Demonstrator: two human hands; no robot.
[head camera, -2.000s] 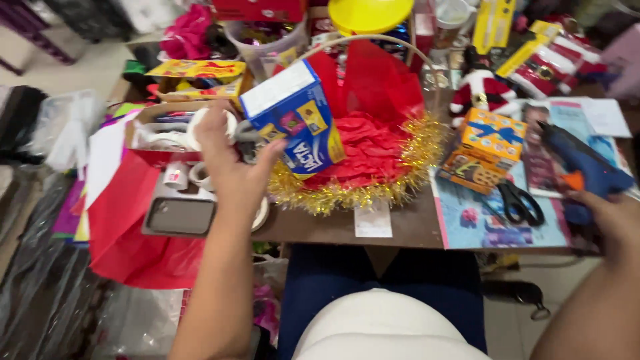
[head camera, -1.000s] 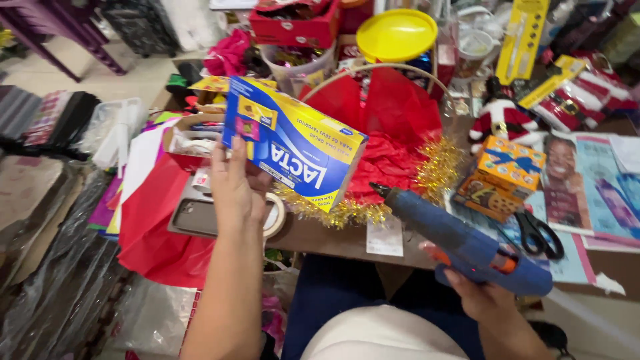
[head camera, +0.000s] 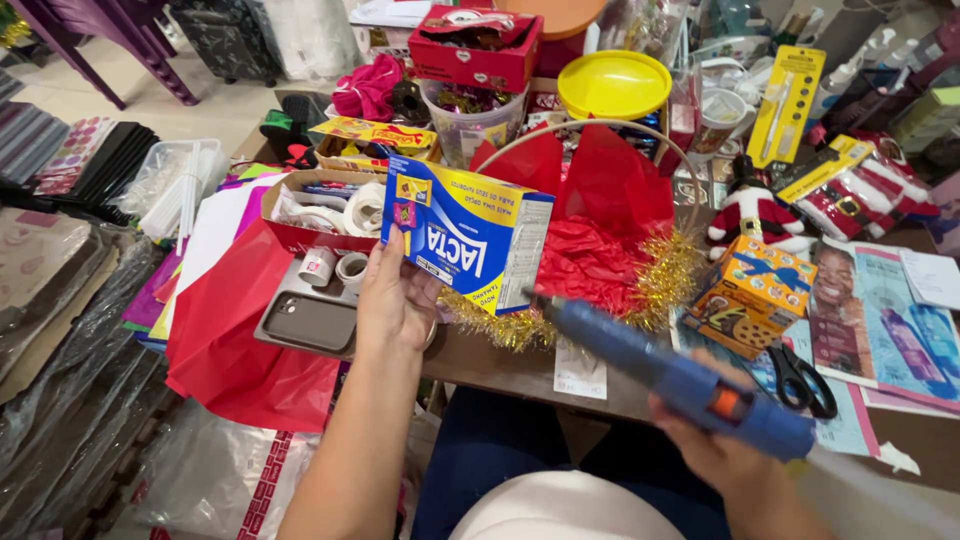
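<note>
My left hand (head camera: 397, 300) holds a blue and yellow Lacta chocolate box (head camera: 469, 232) by its left end, tilted above the table. In my right hand (head camera: 716, 435) is a blue hot glue gun (head camera: 675, 375), its nozzle pointing at the lower right corner of the box; whether they touch cannot be told. Behind the box stands a basket with a thin arched handle (head camera: 585, 124), lined with red tissue paper (head camera: 585, 259) and edged with gold tinsel (head camera: 671, 274).
An orange cookie box (head camera: 754, 296) and black-handled scissors (head camera: 802, 382) lie right of the basket, on magazines (head camera: 900, 322). At left are a box of tape rolls (head camera: 322, 232), a phone case (head camera: 311, 321) and red paper (head camera: 240, 345). A yellow lid (head camera: 615, 84) sits behind.
The glue gun, over the magazines at the right two seconds ago, has come left to the chocolate box. The box has turned in my left hand, its printed front now facing me more fully.
</note>
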